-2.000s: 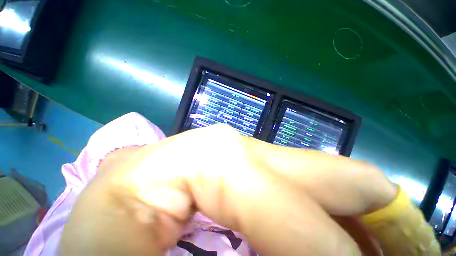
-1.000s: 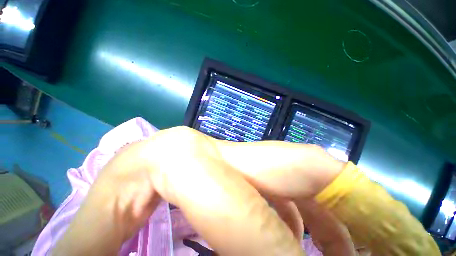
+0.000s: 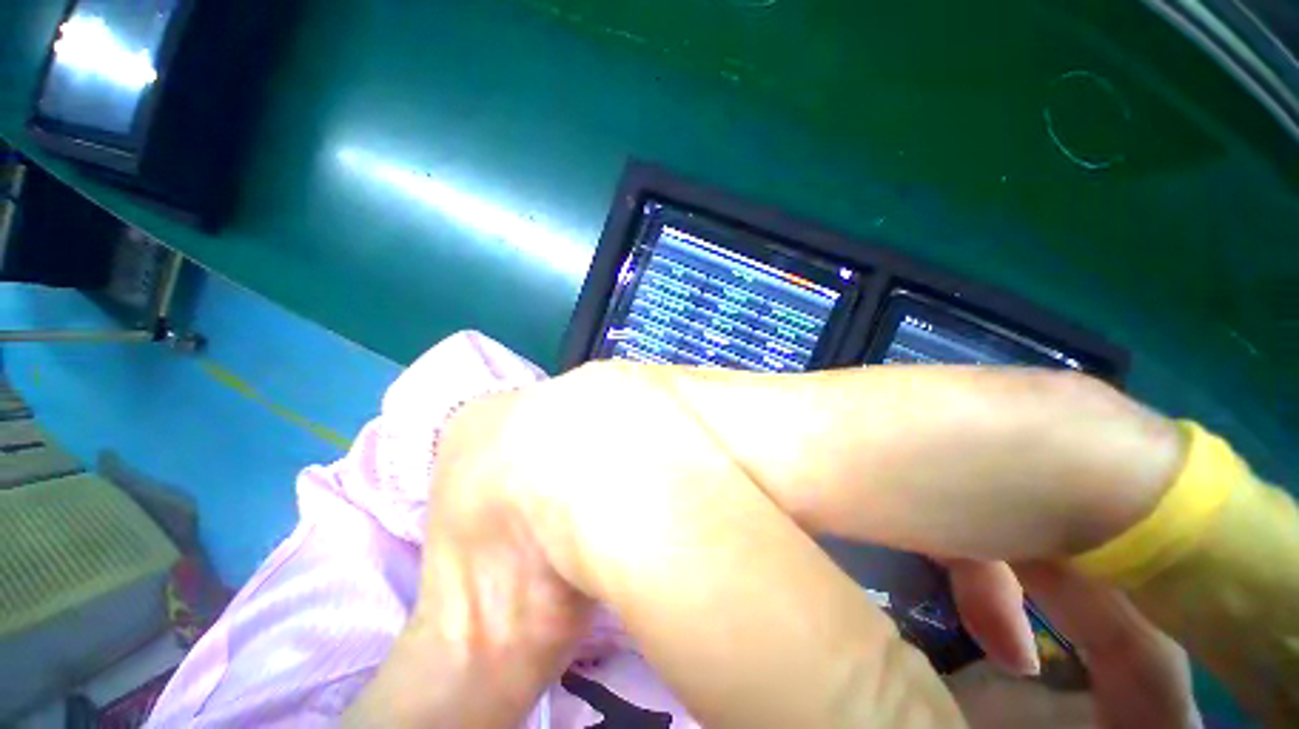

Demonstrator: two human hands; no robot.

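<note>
A black tray [image 3: 872,266] with two side-by-side openings lies on the green bench. The left tablet [image 3: 727,302] shows rows of white, blue and green text. The right tablet [image 3: 952,339] shows only its dark upper part. My left hand [image 3: 712,499] is very large and close to the camera, covering the lower tablets. A yellow finger cot [image 3: 1211,527] on one finger is cut off at the right edge. More fingers show below, near a dark surface with a small white mark. Whether the hand holds anything is hidden. My right hand cannot be made out.
Another dark tray with a tablet [image 3: 103,69] stands at the upper left of the green bench [image 3: 413,285]. A metal edge curves at the upper right. A ribbed beige object [image 3: 86,548] is at the lower left, by the blue floor.
The view has shifted, so the tray sits further right in the picture. My left hand has moved right and spread, covering more of the right tablet. The left tablet still shows its text list.
</note>
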